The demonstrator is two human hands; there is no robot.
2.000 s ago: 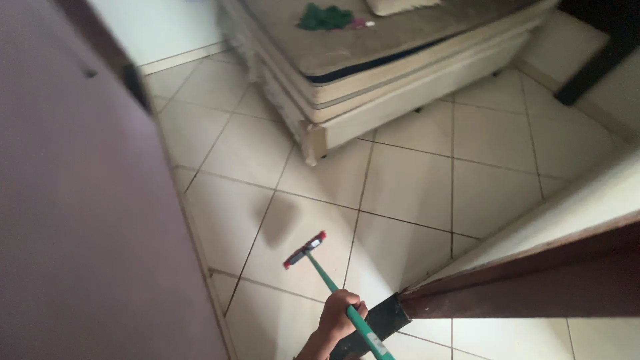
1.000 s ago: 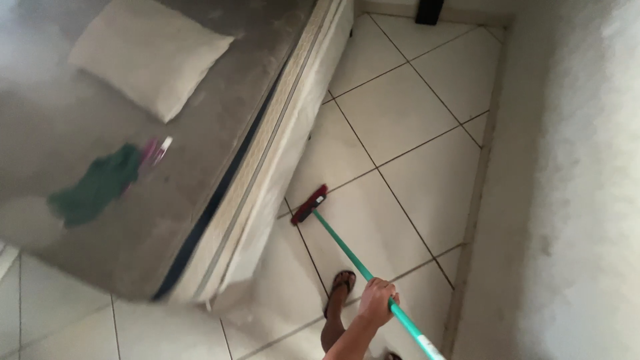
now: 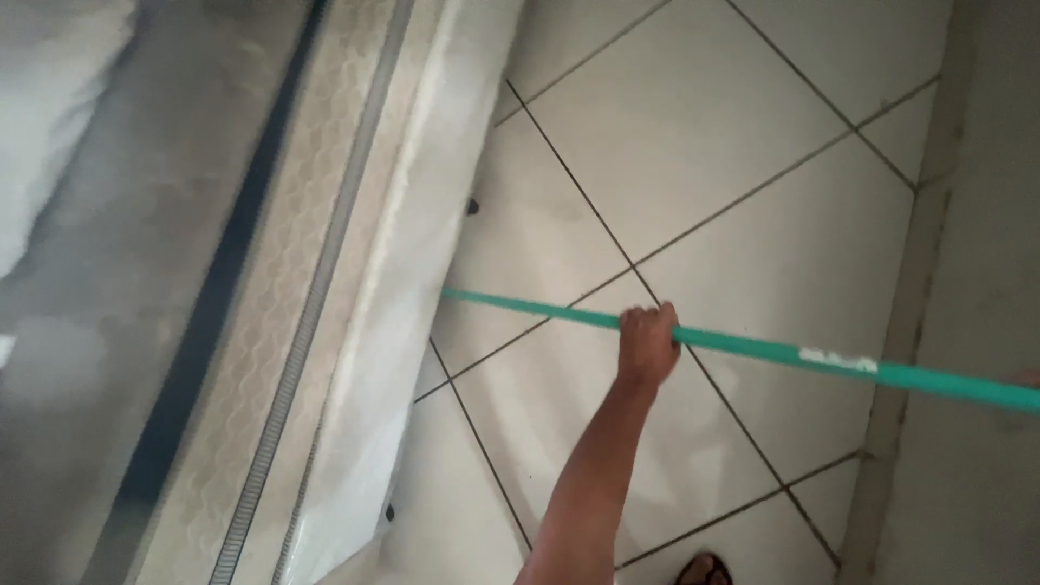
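Note:
My left hand (image 3: 650, 345) is closed around the green handle (image 3: 751, 344) of a floor broom or squeegee. From the right edge the handle slants across the view and passes under the side of the bed (image 3: 406, 268), which hides the tool's head. White marking shows on the handle, right of my left hand. At the far right edge only a sliver of my right hand (image 3: 1028, 378) appears by the handle; its grip cannot be made out.
Pale tiles with dark joints cover the floor (image 3: 747, 211). The mattress (image 3: 268, 268) and bed base stand on the left, with small dark feet below. A wall (image 3: 975, 325) with a skirting strip runs along the right. A sandalled foot (image 3: 705, 569) is at the bottom edge.
The tool's red and dark head, on the open floor beside the bed one second ago, is now hidden under the bed. The view has moved in closer to the bed's side.

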